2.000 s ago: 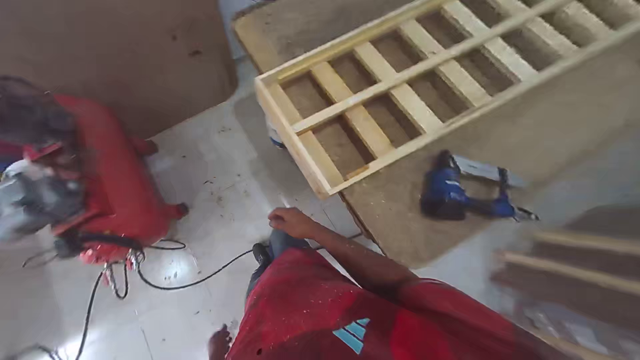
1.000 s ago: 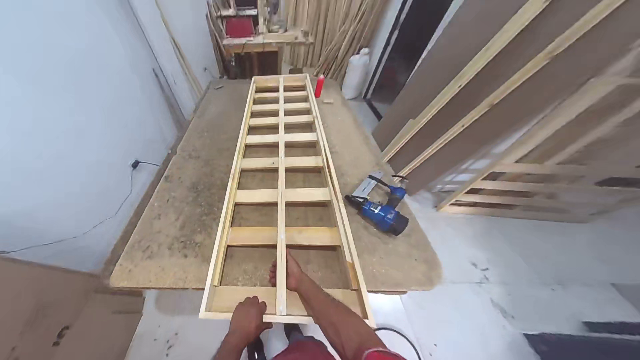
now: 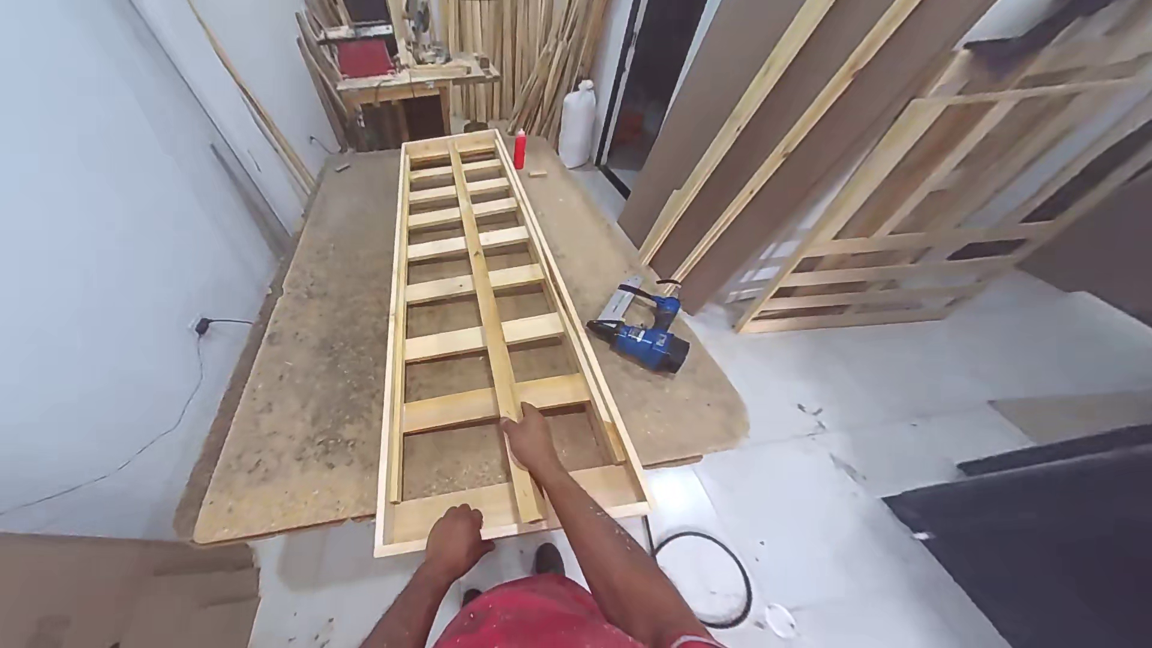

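Observation:
A long wooden frame with several cross slats lies on a fibreboard-topped table, its near end over the front edge. Along its middle runs a long wooden strip, laid over the slats, its near end on the wide end board. My right hand grips this strip near its closer end. My left hand is closed over the near edge of the frame, left of the strip. Right of the frame, a blue pneumatic nailer rests on the table.
A red bottle stands by the frame's far end. Brown panels with wooden battens and a slatted frame lean at the right. A black hose curls on the white floor. A cluttered workbench stands at the back.
The middle strip, straight down the frame one second ago, now slants, with its near end farther right. My right hand has moved onto its top. Two seconds ago the view faced the red compressor.

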